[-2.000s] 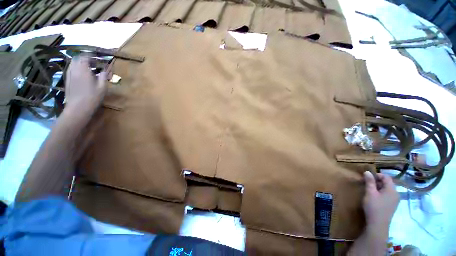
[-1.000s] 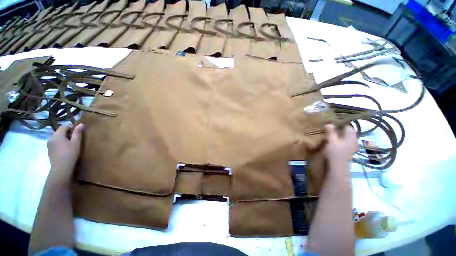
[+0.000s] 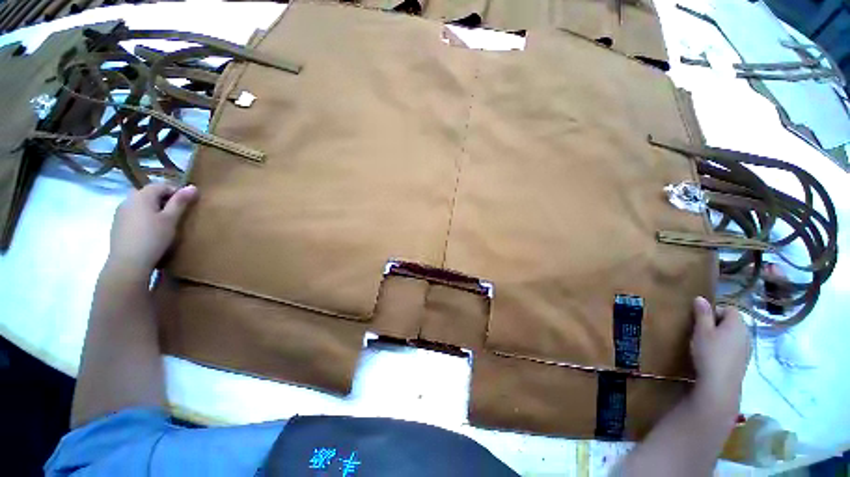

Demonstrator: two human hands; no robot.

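A brown bag body panel (image 3: 559, 186) lies flat over further brown layers on the white table. Its near edge has a rectangular notch (image 3: 434, 272) with dark raw edges and small white pieces at the corners. My left hand (image 3: 149, 224) is at the panel's left edge, fingers together on the edge. My right hand (image 3: 719, 349) is at the lower right edge, thumb on top. Long brown handles (image 3: 820, 224) loop off the right side, and more handles (image 3: 140, 102) tangle on the left. A black label (image 3: 628, 331) lies near the right side.
A glue bottle (image 3: 760, 441) with amber liquid lies at the lower right, partly behind my right forearm. Brown stacked pieces (image 3: 19, 140) lie at the far left. Overlapping brown bags (image 3: 559, 17) line the far side. A clear crinkled bundle (image 3: 687, 196) sits by the right handles.
The panel's wrinkles and raised right part have smoothed out flat. My right hand has moved down the right edge, below the handles. The view has shifted closer to the panel.
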